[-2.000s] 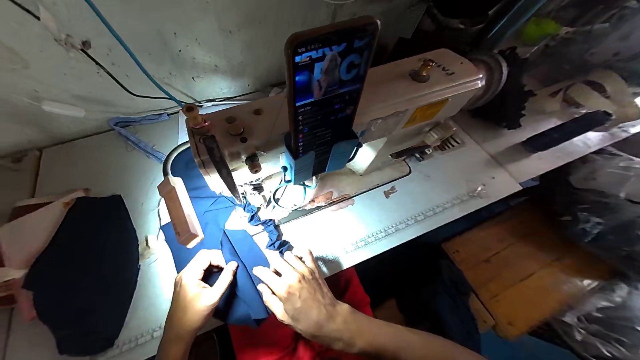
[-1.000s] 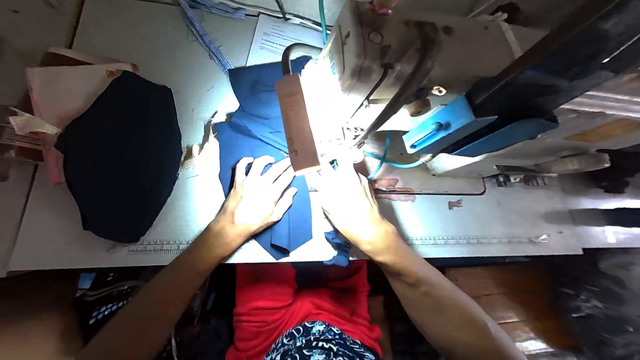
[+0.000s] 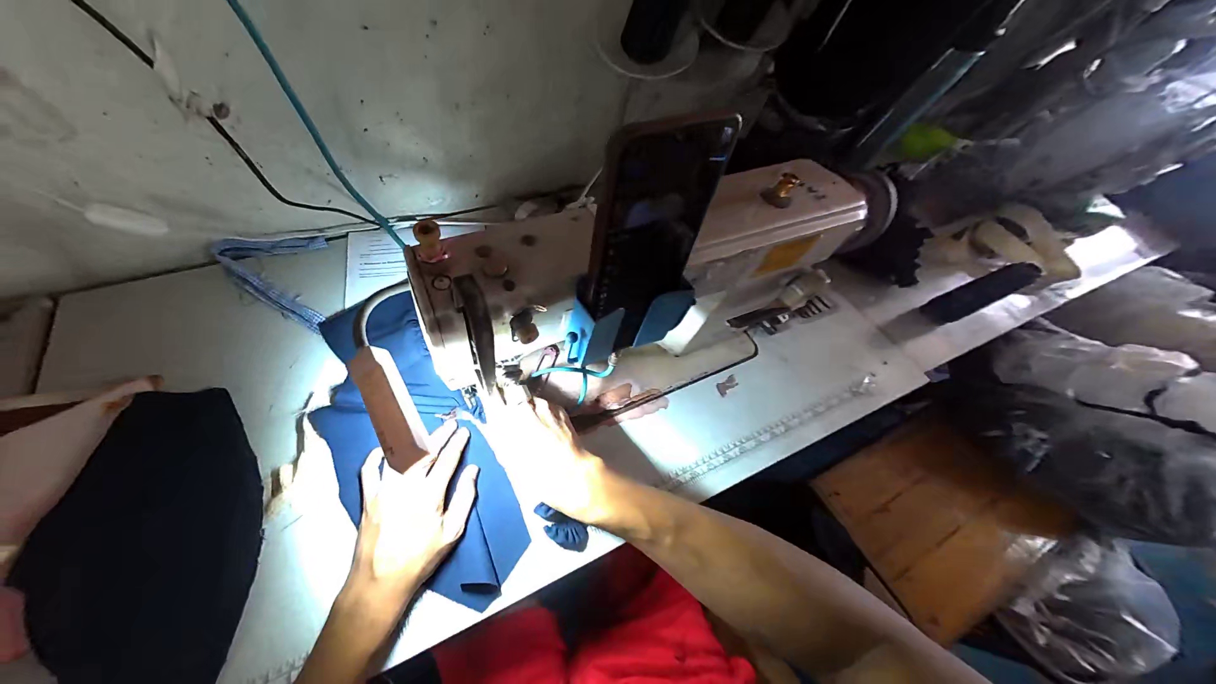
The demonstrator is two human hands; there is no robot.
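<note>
Blue fabric lies under the needle end of a sewing machine and runs down to the table's front edge. Flat on that fabric rests my left hand, fingers spread, just below a wooden block on a bent metal arm. My right hand is beside the needle area, brightly lit; its fingertips are near the presser foot, and whether they pinch cloth cannot be made out. A gathered bit of blue fabric shows below my right wrist. A phone stands in a blue holder on the machine.
Dark fabric pieces lie at the left of the table. A blue frayed strip and a printed sheet are behind. A ruler tape runs along the front edge. At the right are a wooden stool and clear plastic bags.
My right hand has moved from the cloth near the table edge up to the needle area. My left hand now lies flat on the fabric, its fingers no longer bunched. The view has swung and returned.
</note>
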